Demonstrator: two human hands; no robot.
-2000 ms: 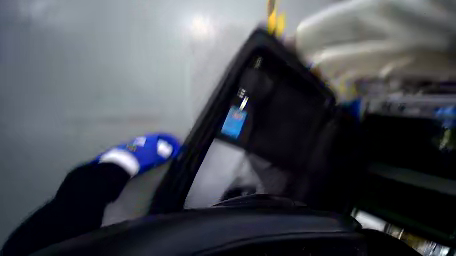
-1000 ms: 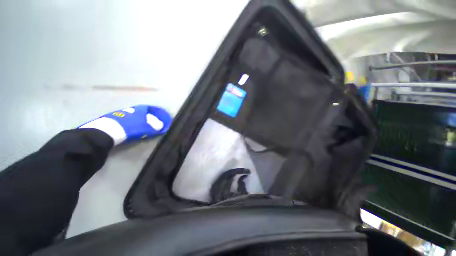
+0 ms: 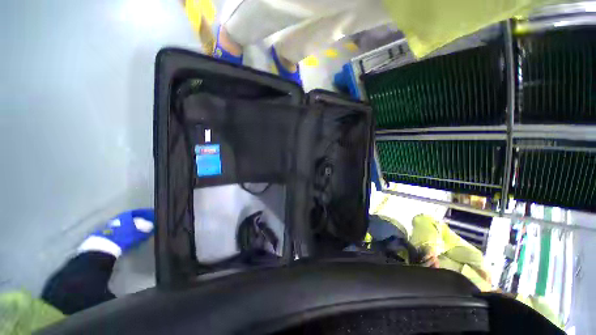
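An open black zip case (image 3: 297,131) lies in front of me with both halves showing. In its left half, a blue card (image 3: 208,160) and a small white tag (image 3: 208,135) sit in the dark lining, above a pale panel (image 3: 219,209). A dark curved thing (image 3: 256,230) lies on the panel. Thin black cables (image 3: 325,171) show in the right half. A smooth black worn edge covers the bottom of the view. Neither of my hands can be made out.
A foot in a blue-white shoe (image 3: 127,229) is left of the case. A person in pale trousers (image 3: 287,23) stands beyond it. Wire racks with dark green panels (image 3: 438,85) stand at the right. Another person in yellow-green (image 3: 451,245) is at lower right.
The view has swung, so the case now appears more upright, with its right half clearer. The person's blue shoes, more of the racks and the person at lower right have come into view.
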